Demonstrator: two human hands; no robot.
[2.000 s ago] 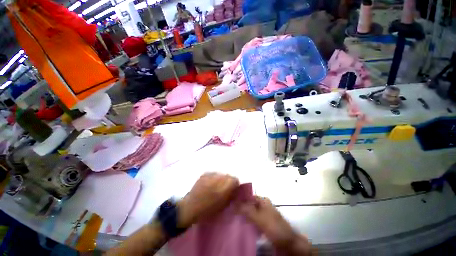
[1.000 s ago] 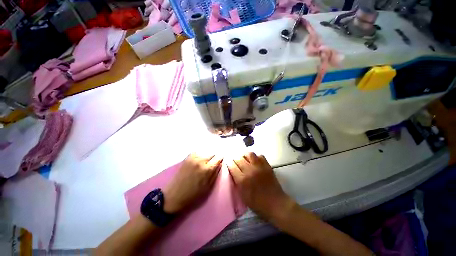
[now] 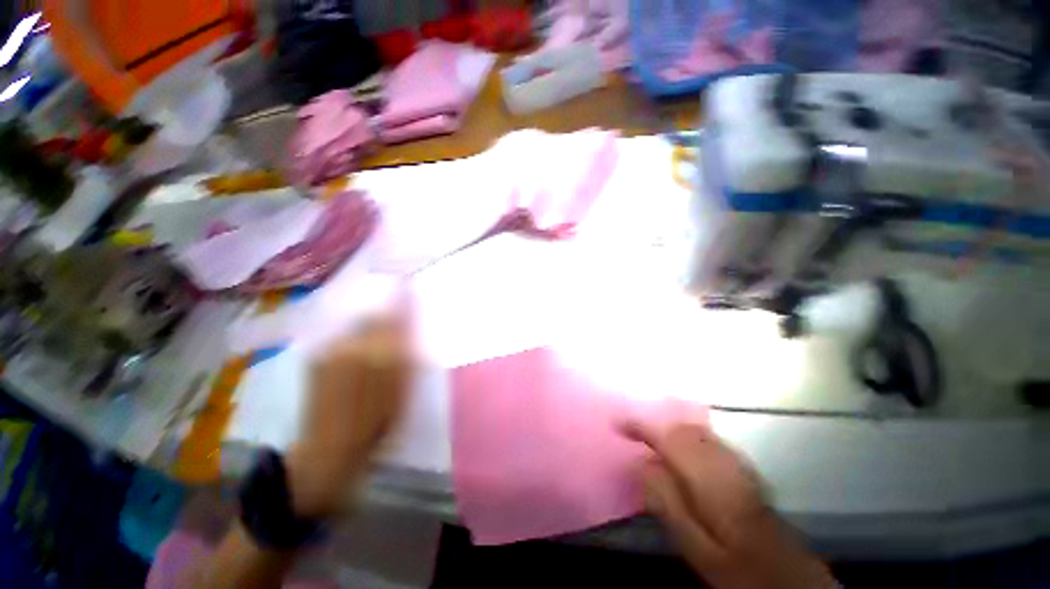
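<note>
A pink panel (image 3: 541, 443) lies on the table's front part, its lower edge over the table edge. My right hand (image 3: 714, 489) is at its right side, thumb and fingers on the fabric. My left hand (image 3: 357, 380) is blurred, left of the panel, with pale pink fabric (image 3: 397, 305) at its fingers; it appears to grip this piece. The white sewing machine head (image 3: 754, 173) stands to the right. Bright glare hides the needle area.
A layered pink bundle (image 3: 328, 247) lies at left, and another pale stack (image 3: 587, 184) behind the panel. Black scissors (image 3: 898, 357) lie under the machine arm. Folded pink pieces (image 3: 426, 98), a white box (image 3: 553, 81) and a blue basket (image 3: 679, 81) are behind.
The view has swung left. My left hand has left the pink panel and moved to the pale fabric at left. The panel lies further from the needle area; my right hand stays on it.
</note>
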